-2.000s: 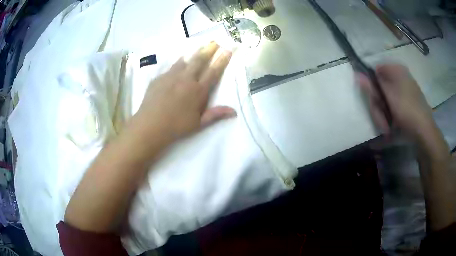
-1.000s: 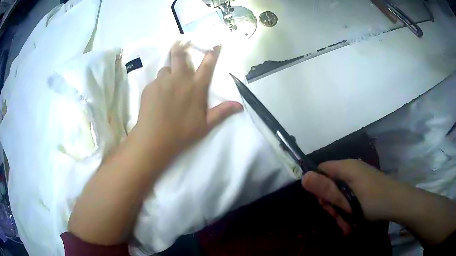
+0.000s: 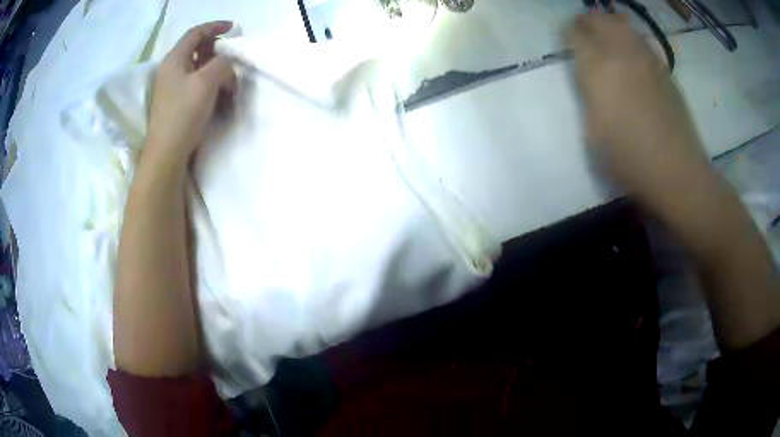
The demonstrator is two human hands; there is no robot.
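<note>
The white garment (image 3: 299, 196) covers the left and middle of the table, with a fold running right from my left hand. My left hand (image 3: 195, 90) is at its upper left, fingers curled on the cloth. The doubled band (image 3: 436, 201) runs down the garment's right edge to a yellowish end. My right hand (image 3: 611, 85) is blurred at the upper right, over the black shears (image 3: 660, 36). A handle loop shows beside it; the blades are hidden or out of view, and whether the fingers still grip them cannot be told.
Metal sewing machine parts (image 3: 398, 8) show under the lamp at the top edge, with a round metal disc (image 3: 459, 4) beside them. A slim silver tool (image 3: 712, 26) lies at the upper right. A dark worn strip (image 3: 462, 84) crosses the white table (image 3: 522, 154).
My right hand has moved from the garment's lower right edge up and away with the shears. My left hand has moved left and curled onto the cloth. The black label is no longer visible.
</note>
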